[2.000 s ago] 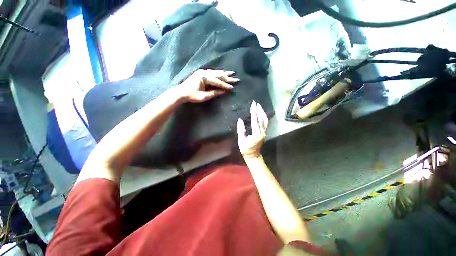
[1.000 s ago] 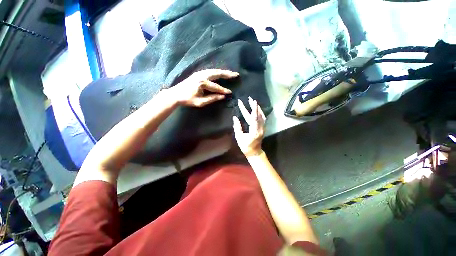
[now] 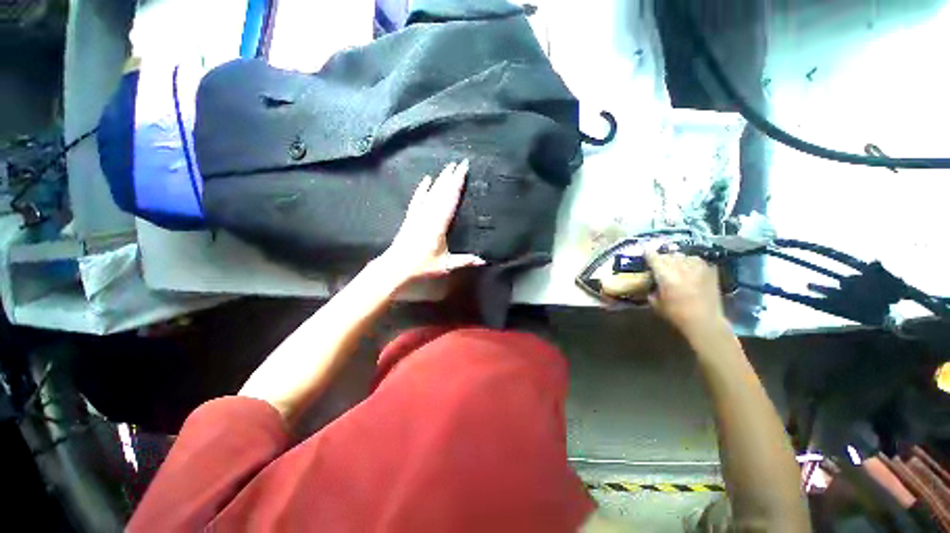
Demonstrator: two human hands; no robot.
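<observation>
A dark grey suit jacket lies across the padded pressing form, with two front buttons and a short dark pocket line showing. A dark sleeve end hangs at the table's near edge. My left hand rests flat on the jacket with its fingers spread, holding nothing. My right hand is closed around the tan handle of the steam iron, which sits at the pale, stained rest, right of the jacket.
A black hanger hook sticks out at the collar end. Black cables run right from the iron, and a thicker hose loops above. The blue-and-white form end is at the left. Yellow-black tape marks the floor.
My right hand has left the jacket and taken hold of the iron. My left hand has turned and flattened on the jacket. The view has swung, and the jacket's front buttons now show.
</observation>
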